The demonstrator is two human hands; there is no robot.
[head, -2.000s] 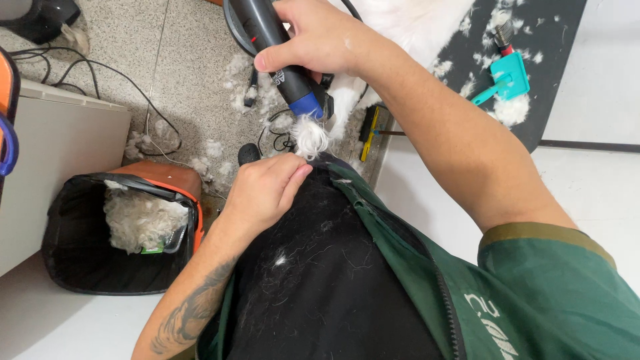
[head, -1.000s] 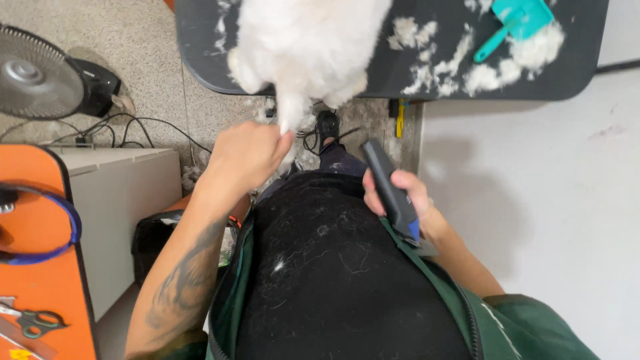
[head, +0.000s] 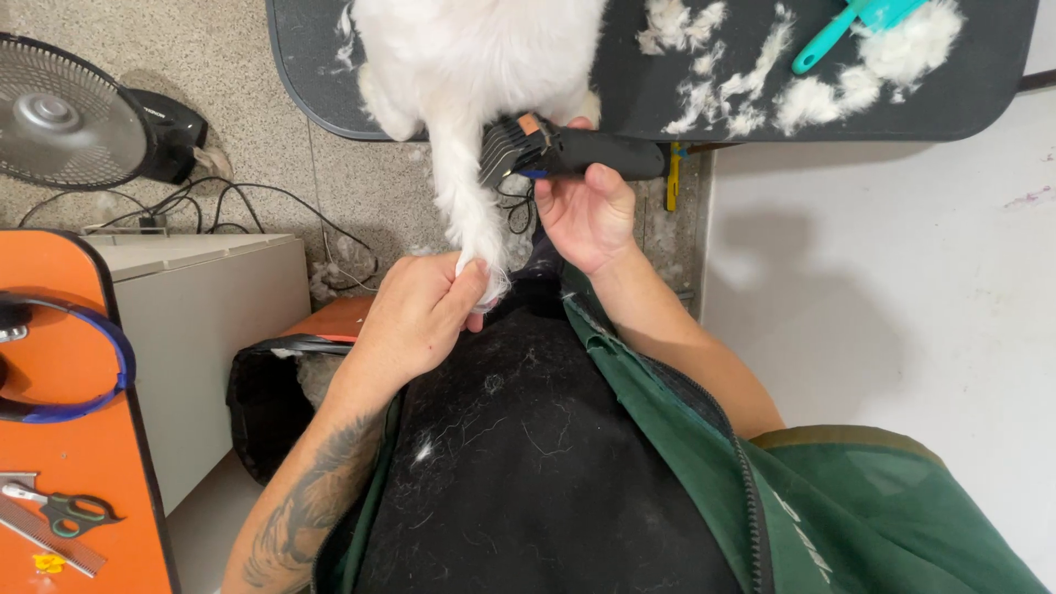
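A white, fluffy dog (head: 487,49) is on the black grooming table (head: 643,115), one leg (head: 466,186) stretched out over the edge toward me. My left hand (head: 429,309) grips the paw at the end of that leg, between thumb and fingers. In my right hand (head: 590,210) is a black cordless hair clipper (head: 610,155) with a comb guard (head: 505,150), whose teeth lie beside the leg. The fingertips behind the clipper are partly hidden. The dog's head is out of view.
Clumps of cut fur (head: 804,103) and a teal slicker brush (head: 825,37) lie on the table. At left are a floor fan (head: 62,115), cables, a white cabinet (head: 214,330), a lined bin (head: 256,396), and an orange surface (head: 62,445) with scissors (head: 74,513) and a metal comb (head: 58,536).
My right hand has brought the clipper from beside my torso up to the dog's leg. Two seconds ago the clipper pointed down at fur by my left hand. The view has shifted.
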